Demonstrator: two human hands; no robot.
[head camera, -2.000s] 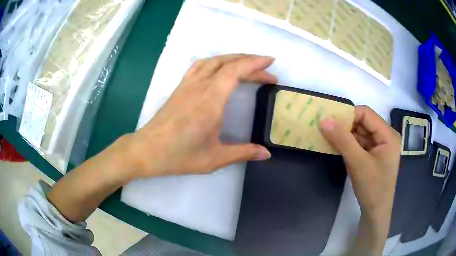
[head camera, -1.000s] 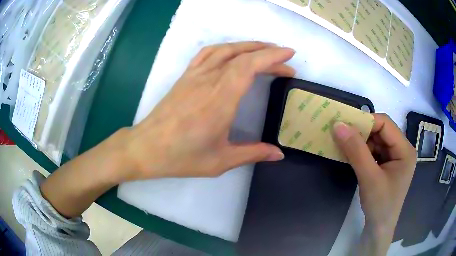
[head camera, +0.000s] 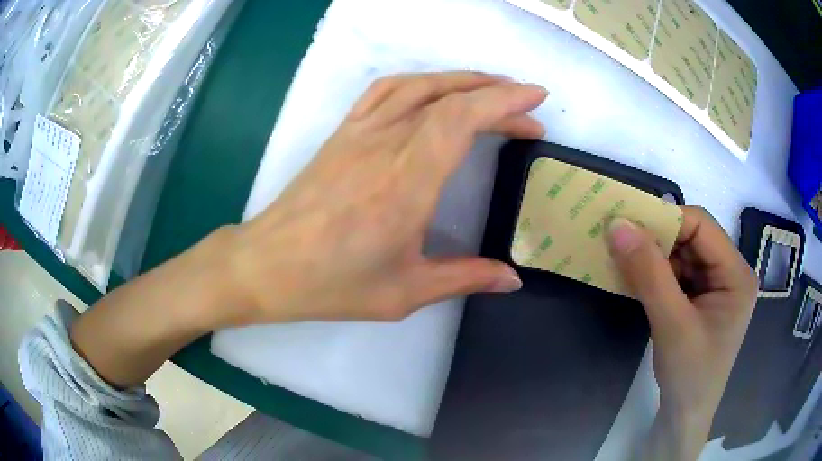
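A black housing (head camera: 550, 360) lies on the white foam sheet, its raised end towards the far side. A tan adhesive piece (head camera: 577, 221) with green print lies over that raised end, slightly askew. A small hole shows at the housing's far right corner. My right hand (head camera: 685, 297) pinches the right end of the piece, thumb on top and fingers partly hidden beneath. My left hand (head camera: 360, 198) spans the raised end, with fingertips at its far left corner and thumb at its near left corner. Whether the piece touches the housing everywhere cannot be told.
The foam sheet (head camera: 360, 360) lies on a green mat (head camera: 212, 171). An adhesive sheet (head camera: 685, 54) is at the upper right. More housings (head camera: 766, 360) with tan frames lie at right, beside a blue bin (head camera: 807, 149). Bagged adhesive stock (head camera: 104, 99) is at left.
The view has shifted, so housing and hands sit further right. The piece has turned slightly on the housing, and the small corner hole now shows. Both hands keep their holds.
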